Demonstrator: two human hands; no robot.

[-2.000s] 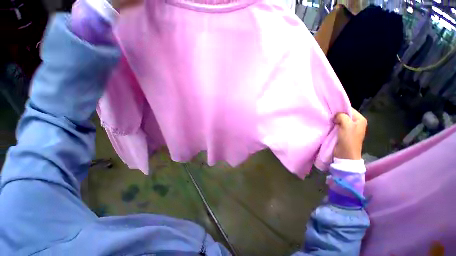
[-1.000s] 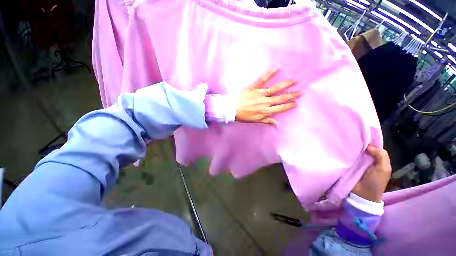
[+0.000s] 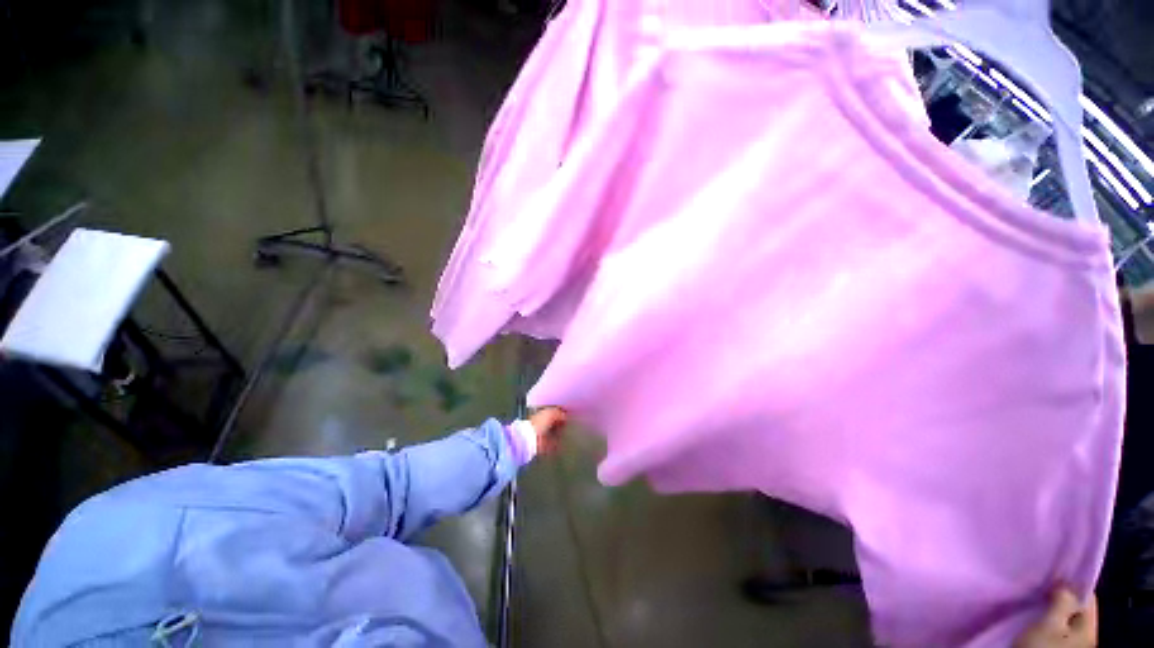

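A pink top (image 3: 785,279) hangs on a white hanger (image 3: 1069,114) at the upper right and fills the centre and right. Its ribbed neckline faces up and right. My left hand (image 3: 548,428) is at the lower left corner of the top's bottom edge, with the fingers closed on the fabric and partly hidden. My right hand (image 3: 1060,623) is at the lower right, cut off by the bottom edge of the picture, against the top's side or sleeve. Its fingers are mostly out of view.
A white-topped stool or small table (image 3: 89,294) stands at the left. A wheeled rack foot (image 3: 327,247) is on the floor behind. A thin metal bar (image 3: 509,544) runs low in front of me. Red garments (image 3: 386,18) hang at the top. Strip lights shine at upper right.
My left hand has moved from flat on the front of the top down to its bottom edge. My right hand has gone lower and right. The view has shifted left, and the hanger now shows.
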